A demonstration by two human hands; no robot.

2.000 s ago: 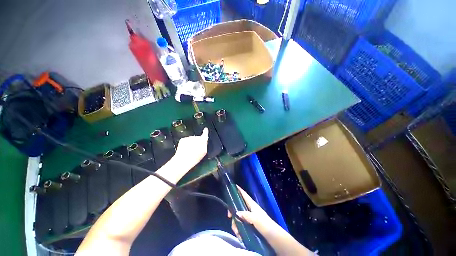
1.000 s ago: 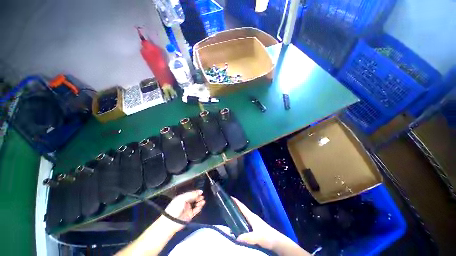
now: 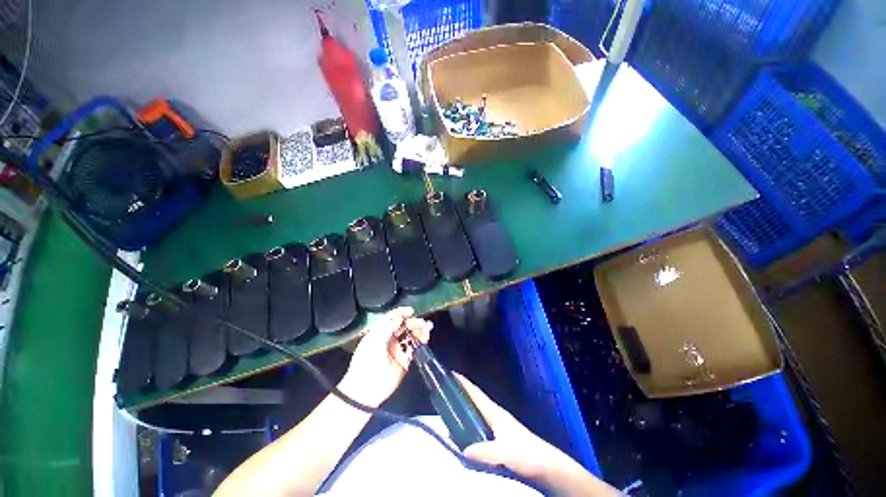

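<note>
My right hand is wrapped around a dark green-black electric screwdriver, which points up and away from me. My left hand is at the screwdriver's tip, with its fingers curled around small dark parts, possibly screws; the fingers partly hide the bit. Black housings lie side by side in a slanting row along the front edge of the green bench. Each has a brass collar at its far end. Smooth black covers face up on them.
A carton of metal fittings, a red bottle, a clear bottle, a small dark-filled box and a blue fan stand behind. A shallow carton rests on a blue bin at right. The cord crosses my left forearm.
My left hand first left the housings and drew back near my lap, then rose to the screwdriver's tip. The screwdriver stays in my right hand. The bench has shifted rightward in view.
</note>
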